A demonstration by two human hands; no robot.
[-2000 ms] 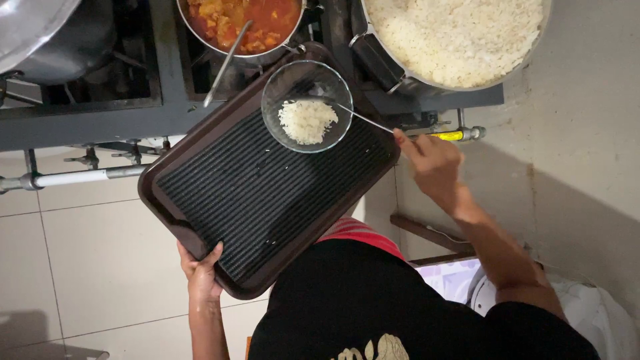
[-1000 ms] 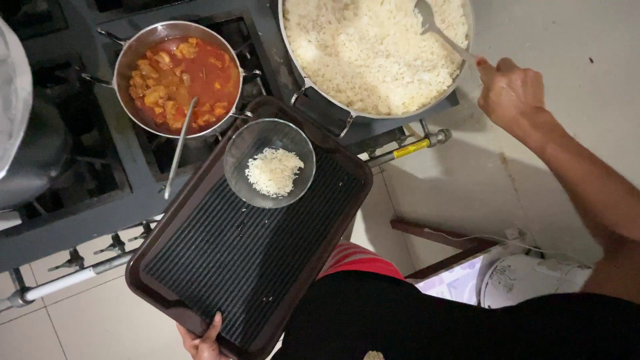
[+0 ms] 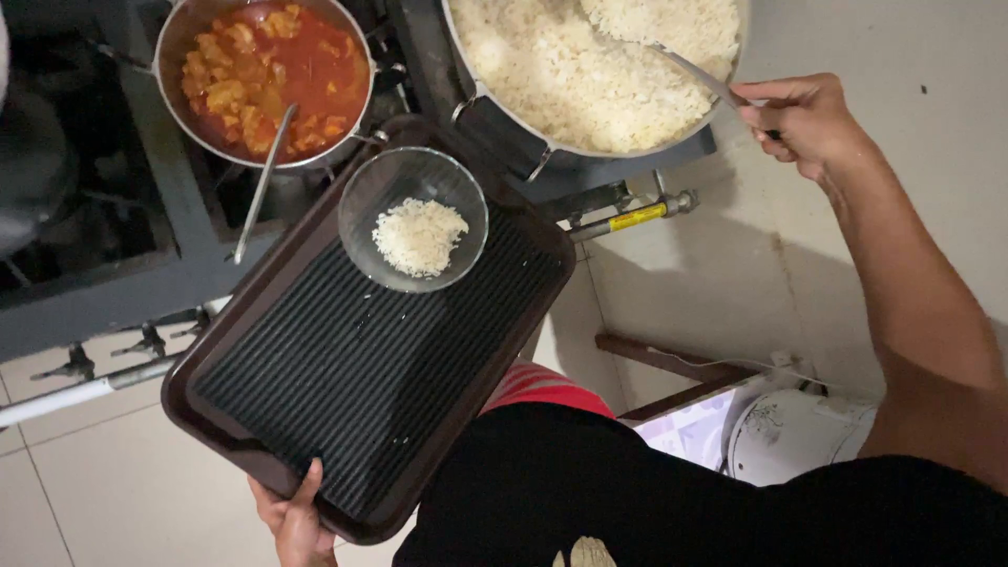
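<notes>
My left hand (image 3: 295, 516) grips the near left corner of a dark brown ribbed tray (image 3: 346, 378), thumb on top. On the tray's far part stands a clear glass bowl (image 3: 358, 228) with a small mound of white rice (image 3: 420, 238) in it. My right hand (image 3: 807, 122) is closed around the handle of a metal serving spoon (image 3: 701, 75). The spoon's head, heaped with rice, is over the large pot of cooked rice (image 3: 583, 102) at the top. A few loose grains lie on the tray's ribs.
A pot of red stew with chunks (image 3: 276, 79) sits on the gas stove (image 3: 94, 291), a metal spoon (image 3: 268, 181) leaning in it. Stove knobs and a gas pipe (image 3: 630, 218) run along the stove's front. A white bucket (image 3: 795, 433) and a wooden frame (image 3: 669, 358) are at the lower right.
My right hand has moved from beside the glass bowl to the large rice pot, and the spoon now carries a heap of rice. My left hand keeps its grip on the tray.
</notes>
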